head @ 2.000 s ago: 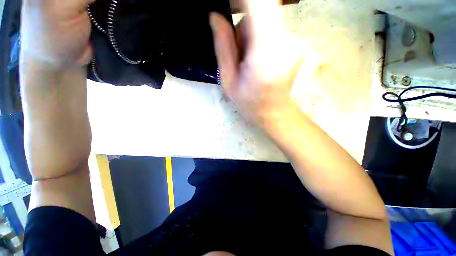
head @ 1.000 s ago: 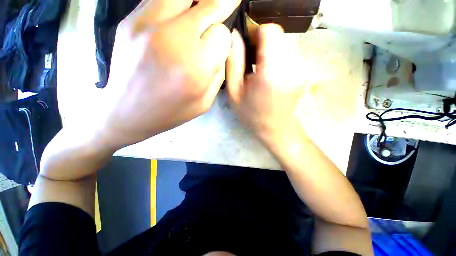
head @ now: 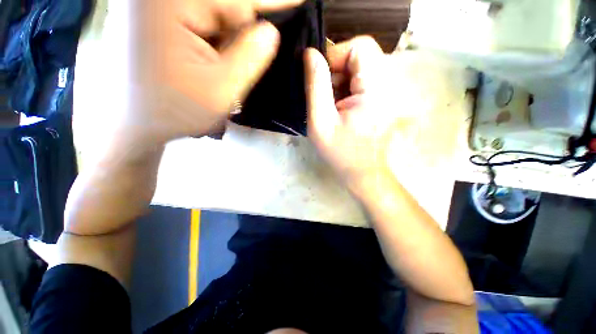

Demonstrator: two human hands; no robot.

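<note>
A black cloth bag body (head: 281, 91) lies on the cream tabletop at the top centre, partly under my hands. A bit of its zipper shows beside my left thumb. My left hand (head: 202, 72) is over the bag's left part, blurred, with the thumb spread from the fingers; whether it grips the cloth cannot be told. My right hand (head: 346, 98) is at the bag's right edge, with thumb and forefinger pinching the dark seam edge (head: 316, 32). The needle area is not in view.
The cream sewing machine head (head: 496, 26) is at the upper right. A black cord (head: 523, 158) lies below it, above a pale ring (head: 506, 207) in the dark gap. Dark bags (head: 55, 176) are piled at the far left. The worn tabletop (head: 261, 176) ends in front of my body.
My left hand has moved up and left and its fingers have spread, uncovering more black cloth. My right hand stays at the cloth's right edge. The view has shifted slightly, showing more of the machine.
</note>
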